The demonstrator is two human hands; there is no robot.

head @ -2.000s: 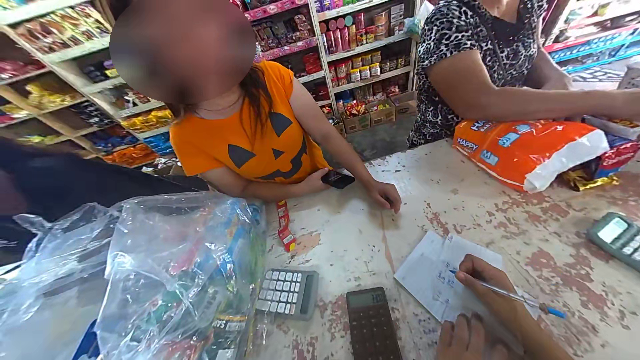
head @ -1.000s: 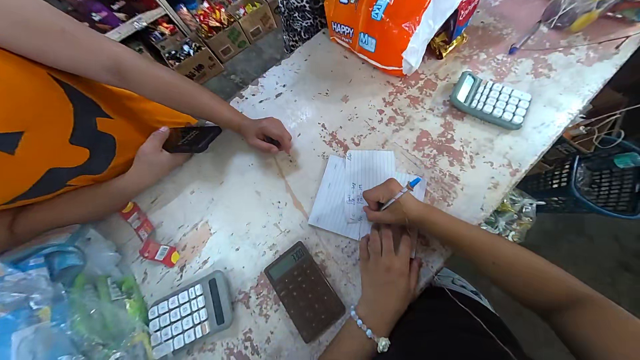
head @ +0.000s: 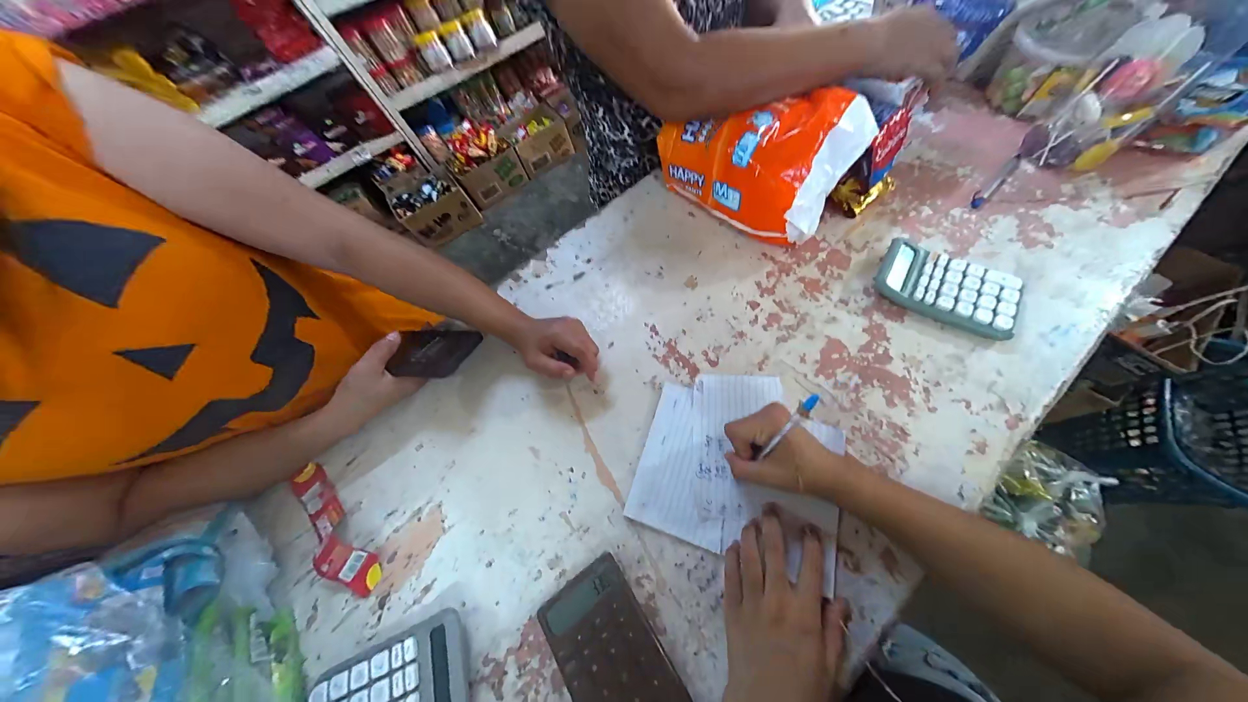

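My right hand [head: 775, 450] grips a blue-capped ballpoint pen [head: 792, 421], its tip end hidden at the fingers, over lined paper sheets [head: 673, 478] that bear handwriting. Flat across the lower part of the sheets lies my left hand [head: 780, 604], fingers spread and holding nothing. Left of it is a brown calculator [head: 612, 639], cut off by the lower edge. A grey calculator [head: 395, 673] with white keys sits farther left, and a green one [head: 949, 290] lies beyond my right hand. All rest on the worn painted counter [head: 507, 448].
Across the counter, a person in an orange shirt [head: 195, 341] holds a dark phone [head: 434, 352]. Another person's arm [head: 770, 60] reaches over an orange plastic package [head: 765, 166]. Red-and-yellow packets [head: 331, 531] and plastic bags [head: 127, 624] lie left; a dark plastic basket [head: 1141, 429] stands right.
The view has swung since two seconds ago. My left hand now lies farther onto the lower part of the sheets than one second ago. The pen stays in my right hand.
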